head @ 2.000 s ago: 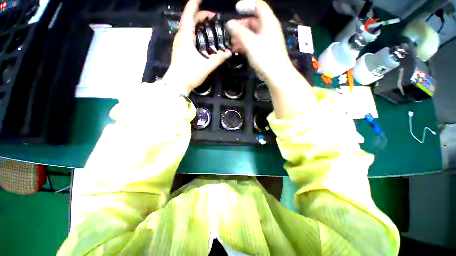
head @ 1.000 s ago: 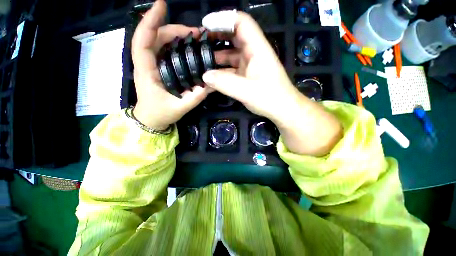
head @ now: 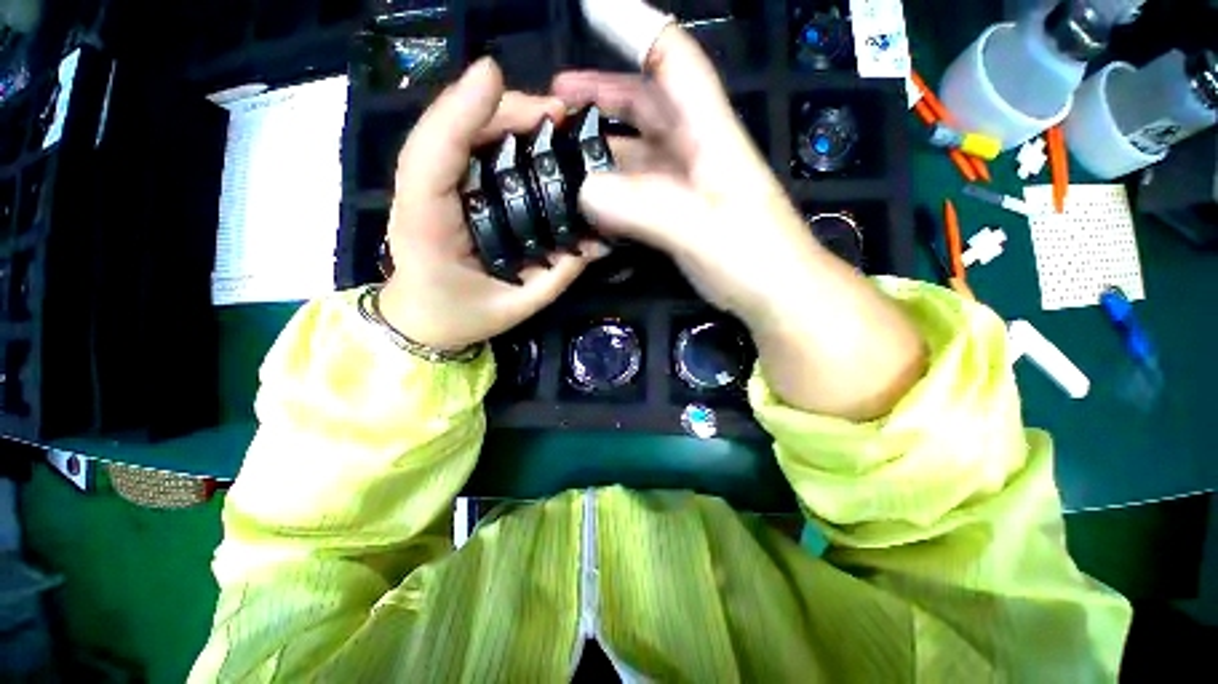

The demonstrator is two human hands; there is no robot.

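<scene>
My left hand (head: 441, 227) cups a row of several round black watch bodies (head: 525, 207) standing on edge side by side, above the tray. My right hand (head: 668, 174) pinches the rightmost one between thumb and fingers, close beside the others. A white finger cot (head: 631, 27) covers a raised fingertip of my right hand. The black foam compartment tray (head: 655, 409) lies below both hands. Round units sit in its front pockets, one of them (head: 604, 356) near the middle. The hands hide several pockets.
A white paper sheet (head: 281, 194) lies left of the tray. At the right are two whitish bottles (head: 1004, 87), orange-handled tools (head: 1061, 167), a pale dotted pad (head: 1089, 247), a blue-ended tool (head: 1129, 321) and a white stick (head: 1051, 361). Dark trays (head: 134, 267) stand far left.
Since one second ago, both hands have shifted slightly right and the watch bodies have tilted, showing more of their edges. The rightmost one now stands slightly apart. The right hand's finger cot has risen.
</scene>
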